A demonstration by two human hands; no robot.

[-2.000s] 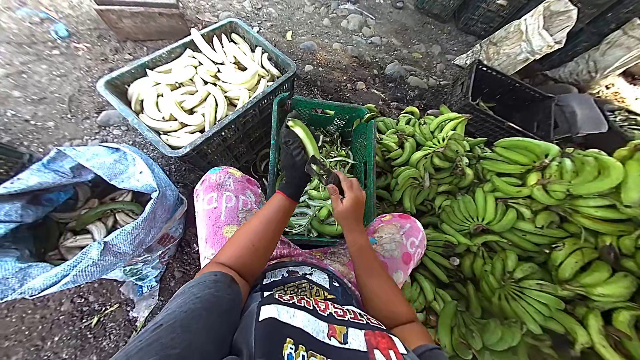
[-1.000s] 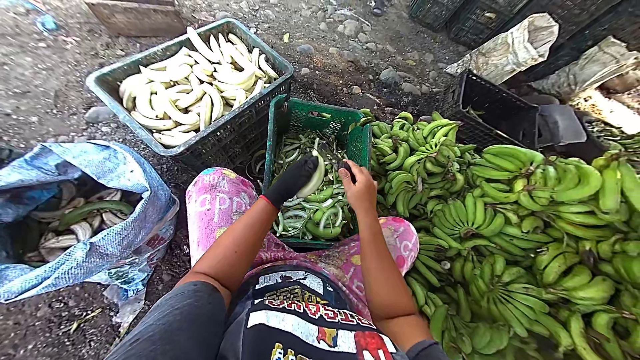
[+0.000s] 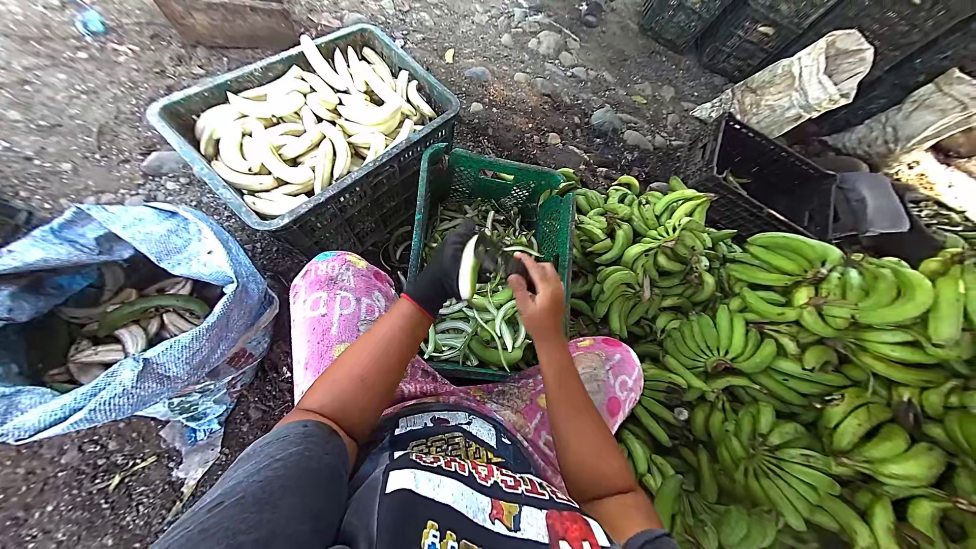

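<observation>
My left hand (image 3: 444, 268), in a black glove, holds a partly peeled green banana (image 3: 469, 267) above a green plastic crate (image 3: 555, 229). My bare right hand (image 3: 538, 293) grips a small knife (image 3: 492, 255) by its dark handle, its blade against or close to the fruit. Long green peel strips (image 3: 496, 324) lie in the crate below. Behind and left, a grey-green crate (image 3: 305, 215) is heaped with peeled pale bananas (image 3: 305, 130). Bunches of unpeeled green bananas (image 3: 724, 343) are piled at the right.
A blue woven sack (image 3: 152, 381) at the left holds peels and a green fruit. Behind the pile sit a black crate (image 3: 770, 183) on its side and pale sacks (image 3: 808, 80). Stacked dark crates (image 3: 732, 38), a wooden box (image 3: 229, 21) and stones lie farther back.
The banana in my left hand was mostly green two seconds ago; now much of its pale flesh shows. My right hand has stayed close to it, over the green crate.
</observation>
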